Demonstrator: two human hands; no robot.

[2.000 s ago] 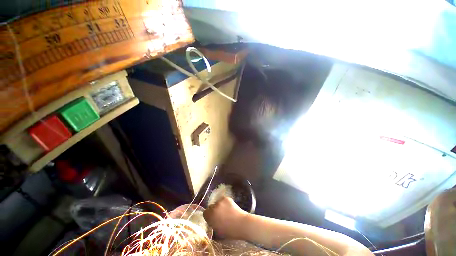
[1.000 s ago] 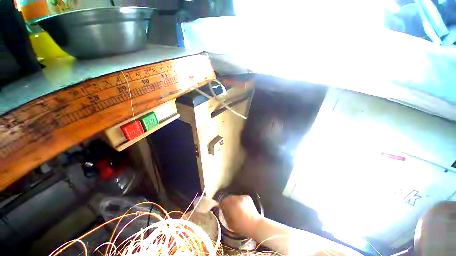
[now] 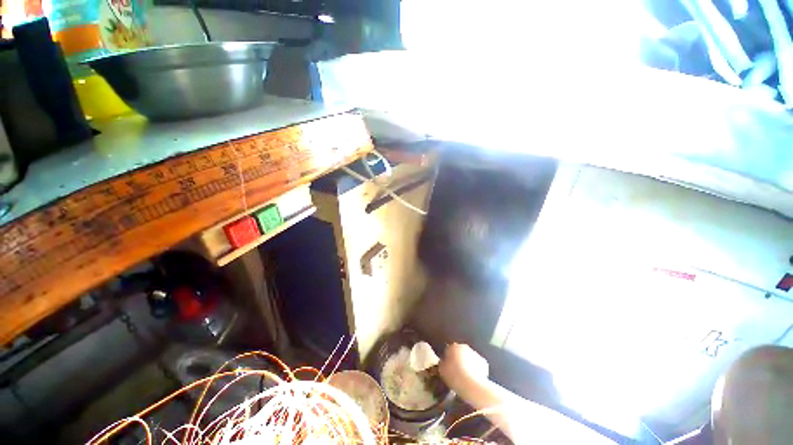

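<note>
White clumped rice (image 3: 405, 382) lies in a round dark-rimmed cooker pot (image 3: 452, 401), low in the gap between the cabinet and the white panel. My right hand (image 3: 465, 372) is over the pot's right side, closed on a small pale serving spoon (image 3: 423, 355), whose head is above the rice. A round pinkish bowl (image 3: 363, 391) is just left of the pot, partly hidden by bright, glaring strands at the bottom. My left hand cannot be made out there.
A cream cabinet (image 3: 387, 252) stands behind the pot. A large white panel (image 3: 643, 278) is to the right, with a round tan seat (image 3: 758, 400) before it. A wood-edged table (image 3: 113, 209) at left holds a steel basin (image 3: 187, 80). Red and green buttons (image 3: 254, 226) sit under its edge.
The view has tilted up, bringing in the table top and basin. My right hand has moved right from the bowl side, and the rice and spoon head are now uncovered.
</note>
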